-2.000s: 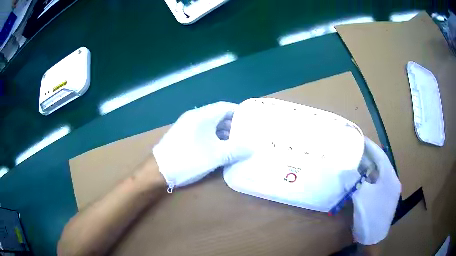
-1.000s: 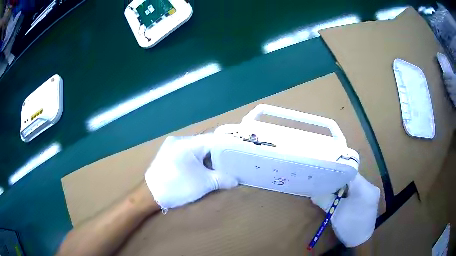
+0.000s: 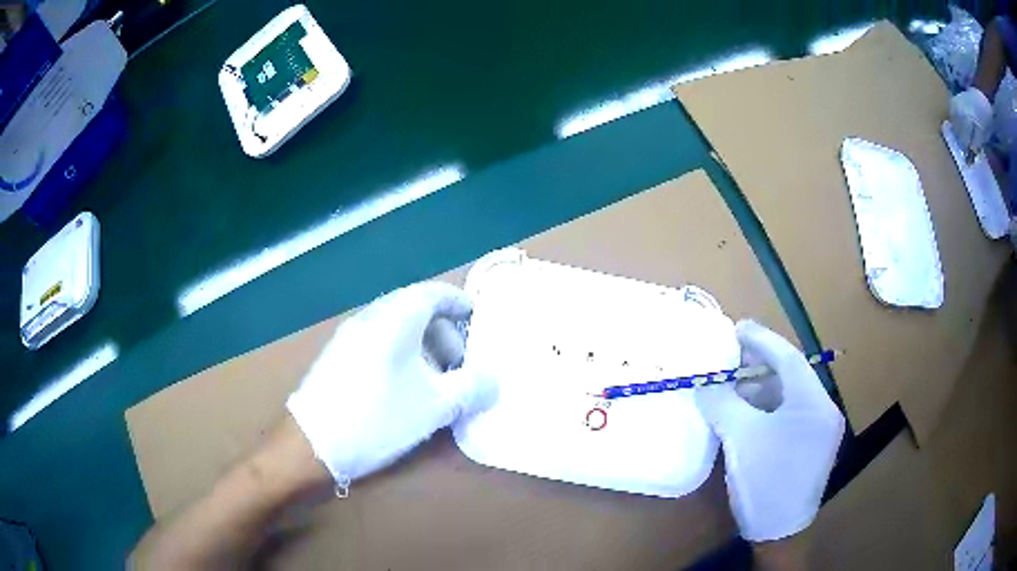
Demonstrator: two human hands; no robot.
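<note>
A white router housing [image 3: 580, 312] lies with its broad face towards me, over a tan cardboard sheet [image 3: 257, 379]. The face has a row of small marks and a red ring near its middle. My gloved left hand [image 3: 385, 379] grips the housing's left side. My gloved right hand [image 3: 775, 429] is at its right edge with a blue patterned pencil [image 3: 669, 385] between the fingers. The pencil lies across the housing's face, its red end near the red ring. The fingertips under the housing are hidden.
An open housing with a green circuit board [image 3: 279, 73] and a white unit with a yellow port row [image 3: 58, 284] are on the green bench. A white cover [image 3: 892, 223] lies on the right cardboard. Another person's gloved hand [image 3: 970, 117] touches a white part at far right.
The housing has turned from edge-on to its broad face. The pencil has swung up from pointing down to lying across it. The bench units appear lower and further left.
</note>
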